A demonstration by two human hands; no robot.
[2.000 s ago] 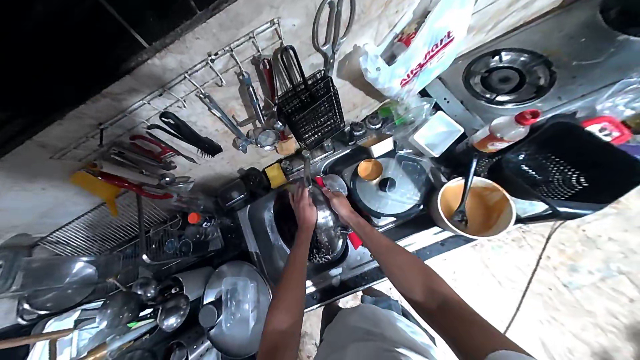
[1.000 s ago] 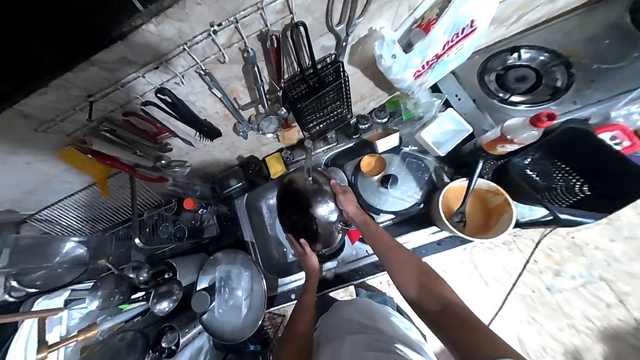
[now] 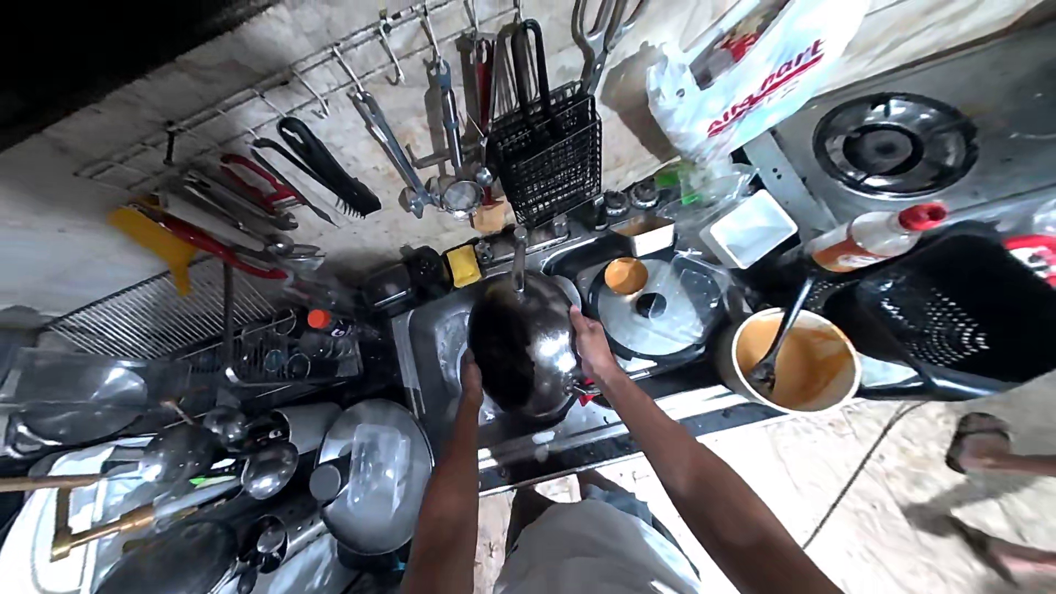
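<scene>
A round metal pan or bowl [image 3: 540,351], its outside shiny with a large black patch, is held over the sink basin [image 3: 421,359] beneath the faucet [image 3: 520,260]. At its left edge my left hand [image 3: 471,378] grips it, the fingers mostly hidden behind the metal. My right hand [image 3: 591,342] holds the opposite edge, with the thumb on the near side. Just right of it lies a glass lid [image 3: 652,326] with a black knob, an orange-brown cup [image 3: 626,275] resting on it. Something red shows below my right hand.
On the right stand a tub of orange-brown sauce [image 3: 813,371] with a ladle, a sauce bottle [image 3: 870,239], a black perforated basket [image 3: 932,313] and a gas burner [image 3: 895,145]. Pans and ladles [image 3: 270,470] crowd the left. Tools hang from a wall rack [image 3: 313,62]. Another person's feet [image 3: 982,445] show lower right.
The pan's interior faced my hands two seconds ago less plainly; now its rounded outside shows. My left hand has moved up its left edge from the lower rim. Another person's feet have come into view.
</scene>
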